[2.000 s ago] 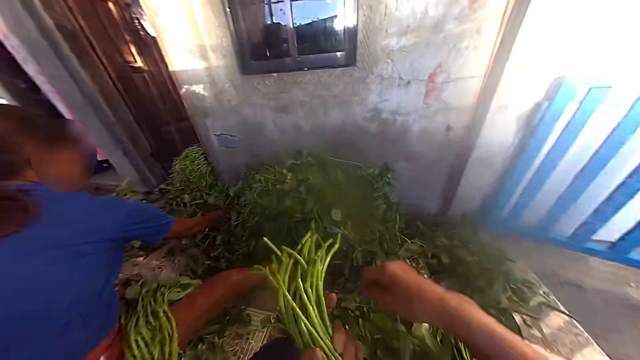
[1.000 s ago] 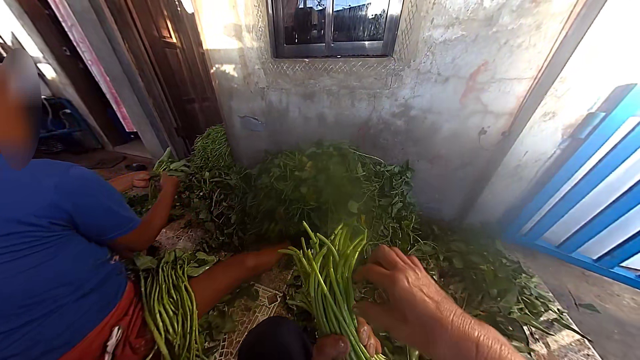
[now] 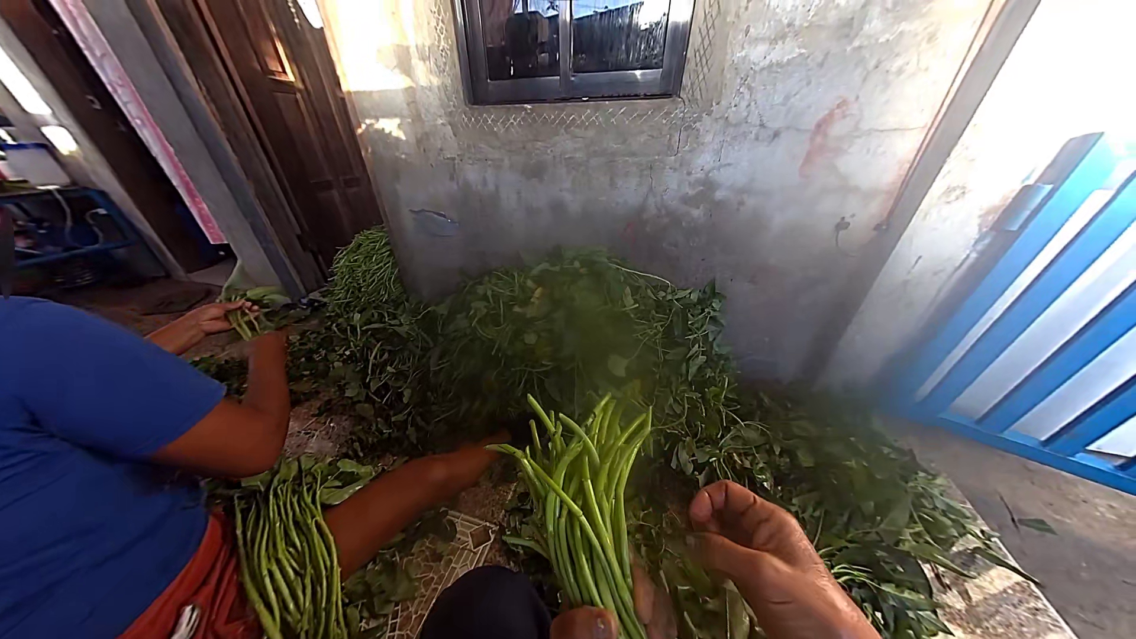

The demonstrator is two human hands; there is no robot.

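At the bottom middle, my left hand (image 3: pixel 586 623) is closed around a bundle of long green stems (image 3: pixel 586 515), whose tips fan upward. Only part of that hand shows. Just right of the bundle is my right hand (image 3: pixel 772 559), its fingers curled and apart from the stems; whether something thin lies between thumb and fingers is unclear. Behind both hands rises a large heap of leafy greens (image 3: pixel 550 328) against the wall.
A co-worker in a blue shirt (image 3: pixel 98 426) sits at left, holding greens (image 3: pixel 244 319). Long green beans or stems (image 3: pixel 288 550) lie beside their leg. A taller green pile (image 3: pixel 366 271) stands by the wooden door (image 3: pixel 302 115). A blue gate (image 3: pixel 1047 355) is at right.
My right hand has moved from beside the bundle's upper part to lower right, apart from it. The co-worker's hands, earlier near the heap, now hold greens farther left. The view has shifted.
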